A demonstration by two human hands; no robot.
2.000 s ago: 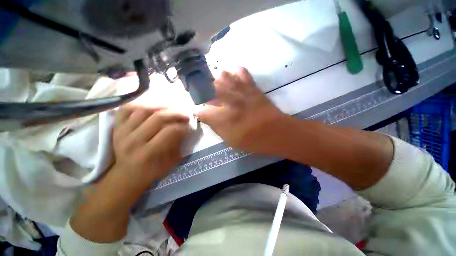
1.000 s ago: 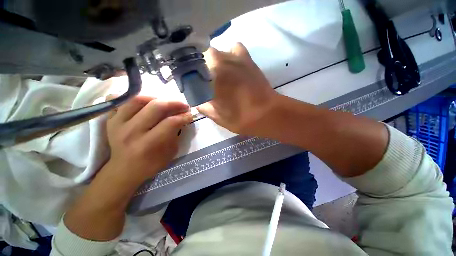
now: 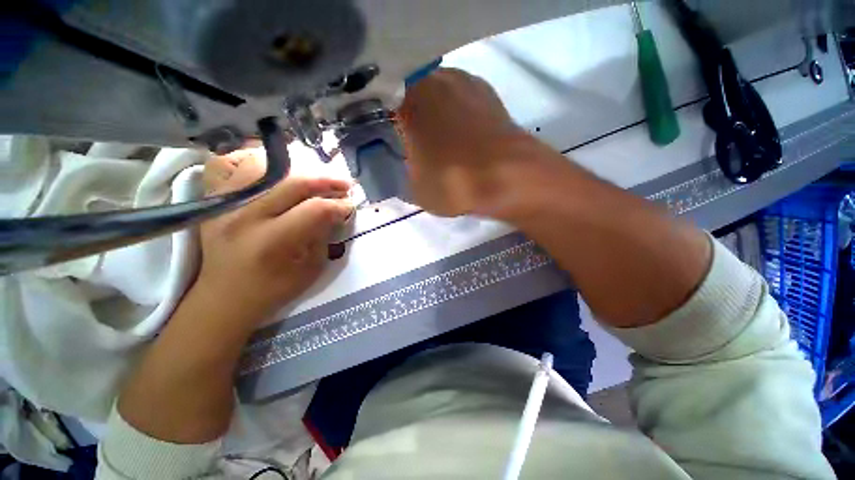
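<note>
Cream cloth (image 3: 103,244) lies bunched at the left of the machine bed. My left hand (image 3: 267,230) lies on its edge, thumb and forefinger pinched together just left of the needle area. Only a sliver of pale cloth shows at those fingertips. My right hand (image 3: 455,141) is at the right of the grey attachment (image 3: 378,169); its fingertips are hidden behind the machine parts, so what they touch cannot be seen. The sewing machine head (image 3: 394,37) crosses the top.
A curved metal bar (image 3: 141,217) reaches over my left hand. A green-handled screwdriver (image 3: 655,89) and black scissors (image 3: 743,127) lie at the upper right. A ruler strip (image 3: 412,298) runs along the front edge. A blue crate (image 3: 797,267) is at the lower right.
My right hand has moved up and away from my left hand, further behind the grey attachment. My left hand has stayed nearly in place on the cloth.
</note>
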